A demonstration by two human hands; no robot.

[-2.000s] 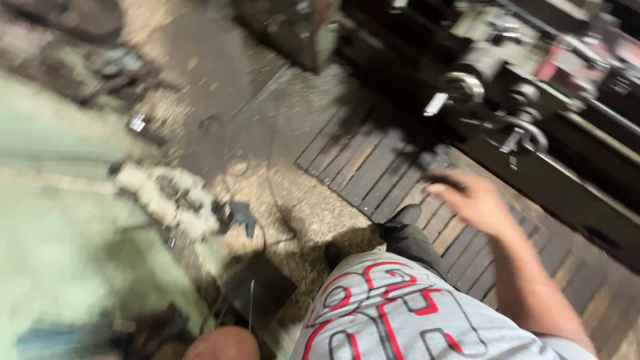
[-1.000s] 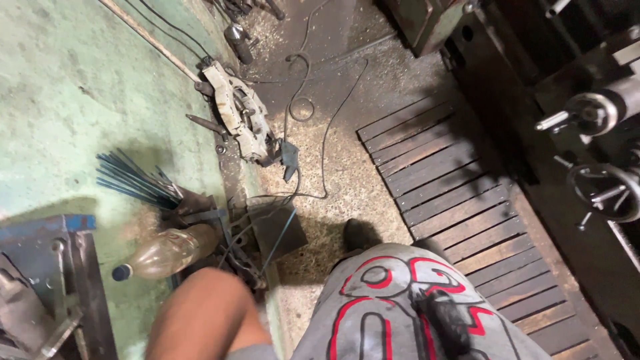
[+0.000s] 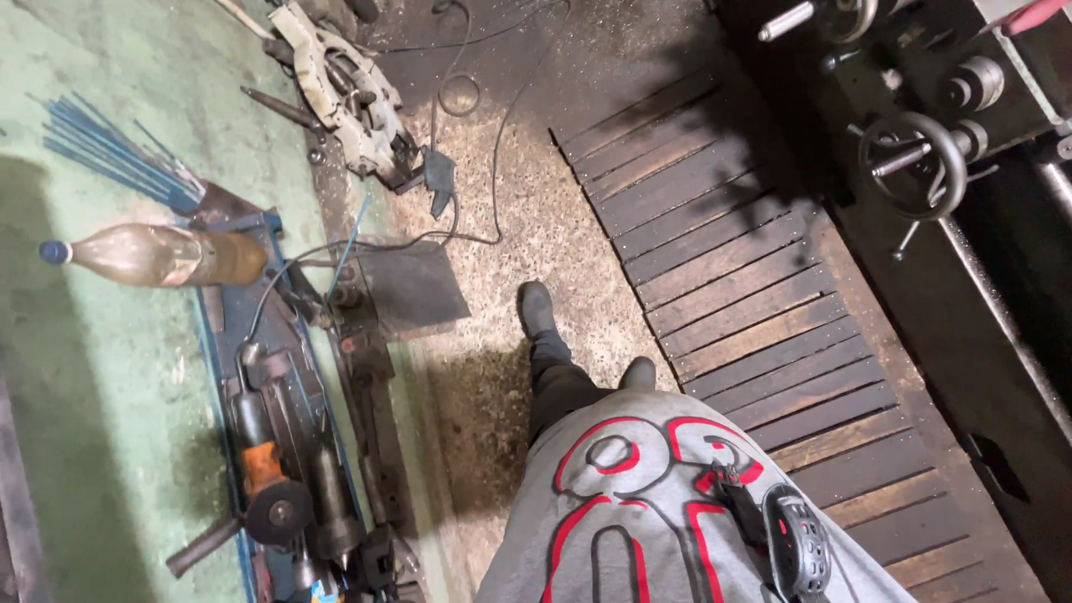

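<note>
Neither my left hand nor my right hand shows in the head view. My grey shirt (image 3: 620, 519) with red and black lettering fills the bottom middle, and a black strap with a plastic buckle (image 3: 796, 540) hangs over it. On a blue metal rack (image 3: 230, 335) along the green wall lie an angle grinder (image 3: 264, 469) with an orange collar and a dark disc, and metal tool parts beside it. A plastic bottle (image 3: 167, 254) of brownish liquid with a blue cap lies across the rack's far end, near a bundle of blue rods (image 3: 121, 155).
A slatted wooden platform (image 3: 737, 276) runs beside a lathe with a handwheel (image 3: 913, 167) at right. A white cast metal fixture (image 3: 339, 92) stands by the wall. A black cable with a plug (image 3: 439, 177) and a dark square plate (image 3: 410, 285) lie on the speckled floor.
Two seconds ago one bare arm reached out at right over the platform; one second ago an arm or knee showed at lower left. Neither shows now. The view has swung toward the wall rack.
</note>
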